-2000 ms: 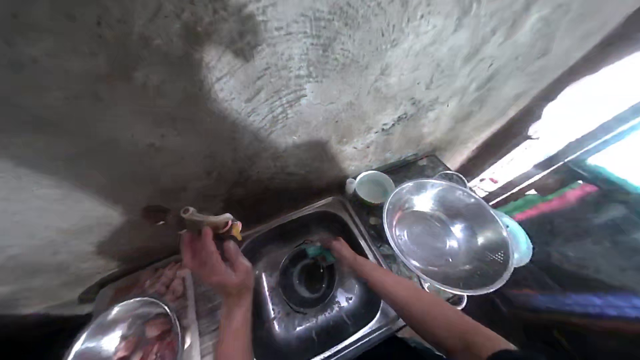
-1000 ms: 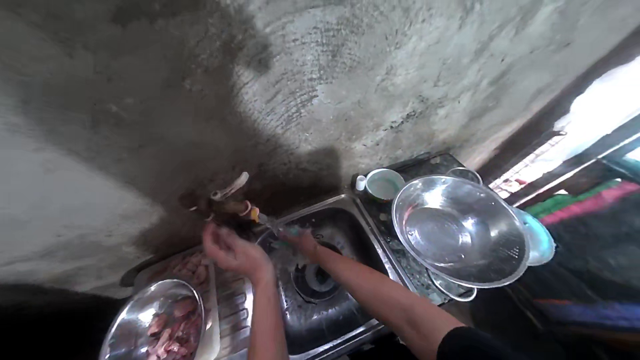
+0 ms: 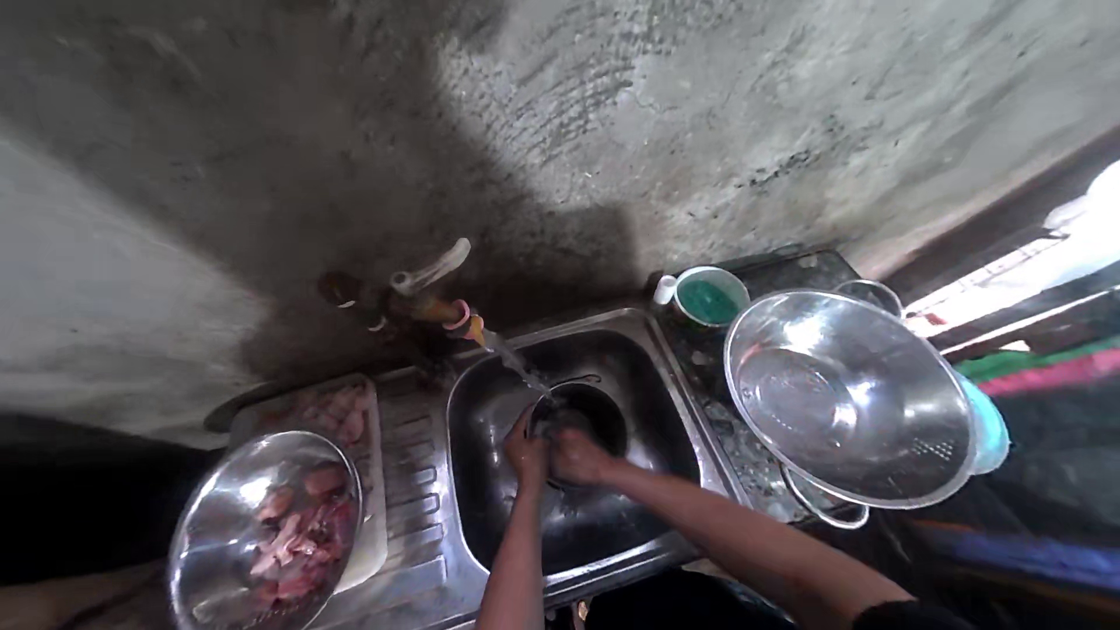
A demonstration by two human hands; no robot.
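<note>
Water runs from a wall faucet (image 3: pixel 442 308) into a dark round pan (image 3: pixel 604 418) low in the stainless steel sink (image 3: pixel 661 372). My left hand (image 3: pixel 528 451) grips the pan's left rim beside the stream. Inside the pan, my right hand (image 3: pixel 577 455) is blurred; whether its fingers hold anything cannot be told. On the counter right of the sink stands a white cup (image 3: pixel 710 297) with something green in it.
A large metal colander (image 3: pixel 840 394) stands at the right, near a pot handle. At the left, a metal bowl (image 3: pixel 219 525) of raw meat pieces (image 3: pixel 302 542) overlaps a white tray (image 3: pixel 378 516) holding more meat. The ribbed drainboard (image 3: pixel 420 490) lies between tray and sink.
Water now flows from the faucet. My left hand has moved from beside the faucet down to the pan. The green thing, earlier by my right hand in the sink, now shows in the cup.
</note>
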